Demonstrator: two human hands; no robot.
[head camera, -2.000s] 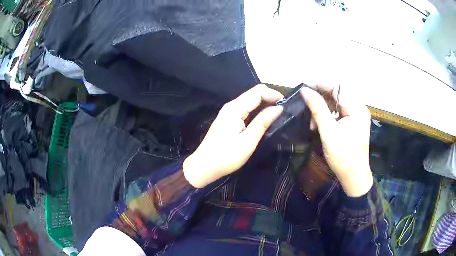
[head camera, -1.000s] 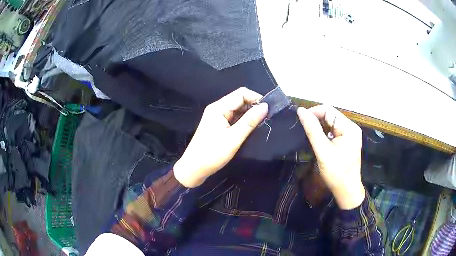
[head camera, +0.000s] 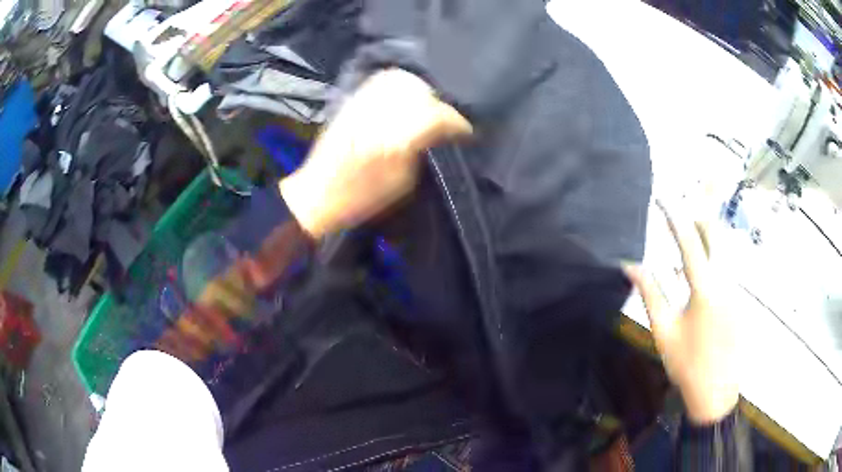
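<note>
A large dark denim garment (head camera: 563, 175) lies over the white table and hangs down across my lap. A pale stitch line runs down a narrow seam near its middle. My left hand (head camera: 374, 152), blurred, is closed on the garment's cloth at upper centre. My right hand (head camera: 688, 318) is at the garment's right edge over the table, its fingers apart. A thin dark spike shows along its fingers. Whether the thumb touches the cloth is unclear.
The white machine table (head camera: 785, 277) has a yellow-brown edge, with blurred machine parts at upper right. A green mesh basket (head camera: 180, 207) stands at left. Dark cloth pieces (head camera: 92, 175) are heaped beyond it. A pale frame with a hanging strap (head camera: 162, 64) is at upper left.
The view has shifted. The small folded end is no longer between my fingers. My left hand has moved up and left and taken hold of the cloth; my right hand has moved right, fingers spread.
</note>
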